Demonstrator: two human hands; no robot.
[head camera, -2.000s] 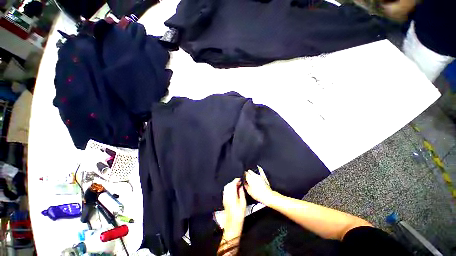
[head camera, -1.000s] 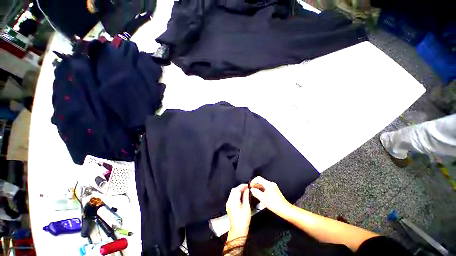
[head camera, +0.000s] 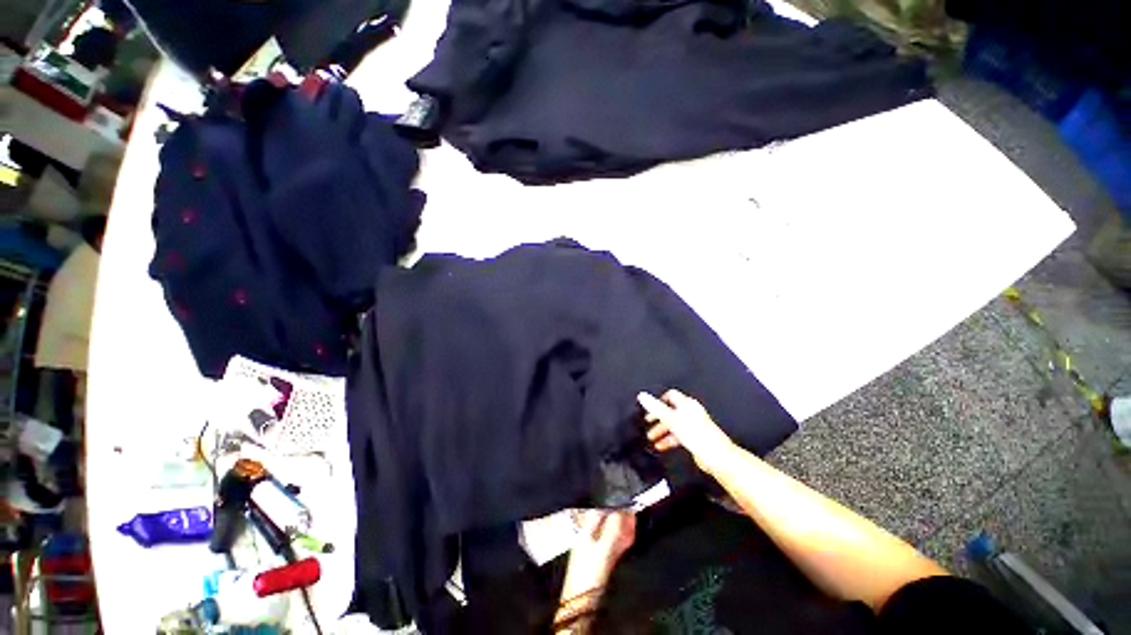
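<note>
A dark garment (head camera: 496, 372) lies spread on the white table (head camera: 868, 248) right in front of me, its near edge hanging toward my lap. My right hand (head camera: 676, 426) holds a fold of the garment near its lower right part, fingers bent round the cloth. My left hand (head camera: 602, 540) is lower, at the garment's near edge, beside a white patch; its fingertips are partly hidden by the cloth, and its grip cannot be made out. A shinier dark bit shows between the hands.
A navy garment with red buttons (head camera: 285, 223) lies at the left back, a long dark garment (head camera: 670, 93) at the far side. At left are a white basket (head camera: 310, 416), purple bottle (head camera: 171, 527), red cylinder (head camera: 287, 577) and black tool with cord (head camera: 232, 502). Speckled floor lies at right.
My hands were together at the garment's near edge and have parted. My right hand has moved up and away; my left hand has dropped lower. The leg of a person at right has left the view.
</note>
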